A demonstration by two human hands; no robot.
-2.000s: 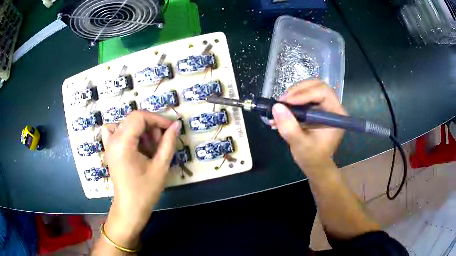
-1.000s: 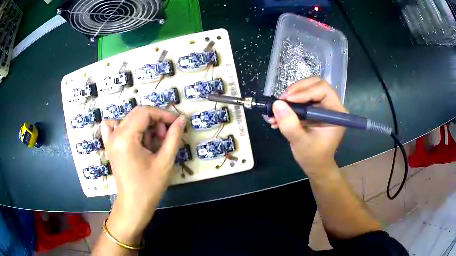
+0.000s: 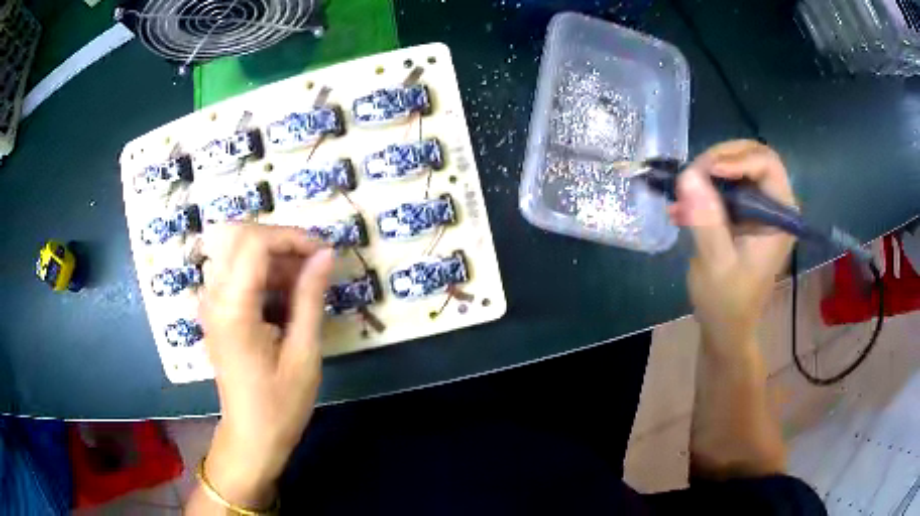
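Observation:
The cream fixture plate (image 3: 474, 252) holds rows of small blue-white circuit board assemblies (image 3: 404, 159) with thin lead wires and slanted brown-grey tabs. My right hand (image 3: 741, 202) holds the dark soldering iron (image 3: 752, 205), its metal tip over the clear waste tub (image 3: 535, 191), which has silvery dross (image 3: 600, 126) in it. The iron is blurred. My left hand (image 3: 262, 302) is over the lower left middle of the plate and covers some units. Its thumb and forefinger are close together; whether solder wire is between them cannot be seen.
A fan with a round wire guard (image 3: 224, 22) stands on a green base (image 3: 353, 45) behind the plate. A small yellow and black object (image 3: 55, 266) lies at left. The iron's cable (image 3: 807, 363) loops at right. Clear trays (image 3: 868, 35) are at far right, red stools (image 3: 870, 287) below the bench.
My right hand has moved the iron right, from the plate's right-hand units to over the tub. My left hand has shifted slightly left and down. The whole view has shifted a little.

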